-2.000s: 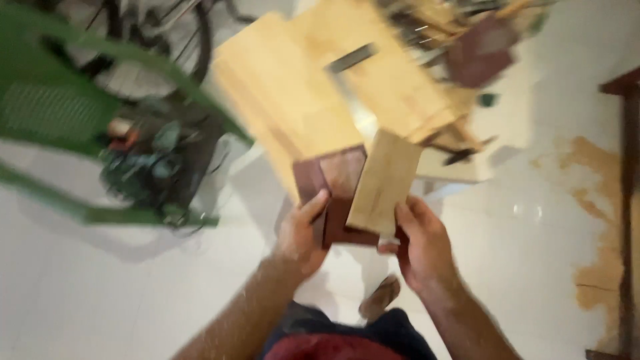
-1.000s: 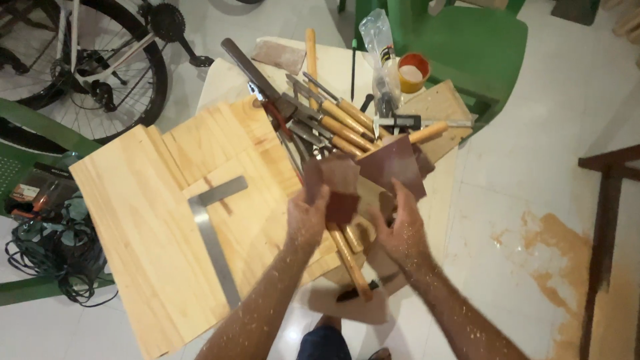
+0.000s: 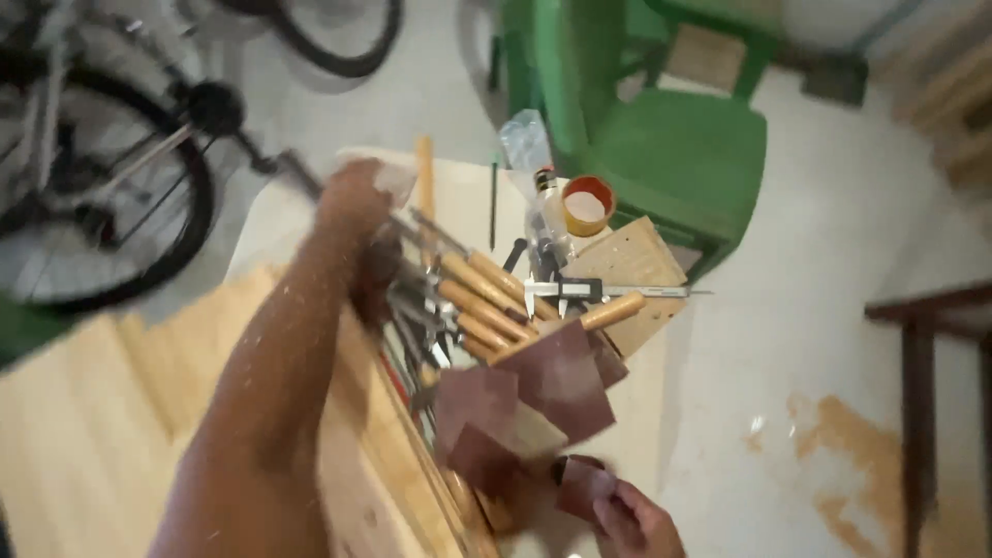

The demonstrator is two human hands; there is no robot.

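My left hand [image 3: 356, 198] reaches to the table's far left part, beside a pale sheet [image 3: 395, 182] that it seems to touch; whether its fingers grip the sheet is unclear. Near the bottom, my right hand [image 3: 639, 519] holds a small reddish-brown piece of sandpaper [image 3: 585, 488]. More sandpaper sheets [image 3: 554, 380] lie overlapping between my hands, partly over several wooden-handled chisels [image 3: 480, 306]. A digital caliper [image 3: 581, 290] rests across a thin wooden board [image 3: 632, 260] to their right.
Light wooden panels [image 3: 70, 426] lie at the left, under my left forearm. A roll of tape [image 3: 587, 205], a clear plastic bag [image 3: 527, 143] and a pencil [image 3: 493, 205] are at the far side. Beyond stand a green plastic chair [image 3: 674, 155] and a bicycle [image 3: 209, 116].
My left hand has moved from the sandpaper near the middle to the table's far left. The light wooden block that my hands held two seconds ago is no longer in them. The view has shifted.
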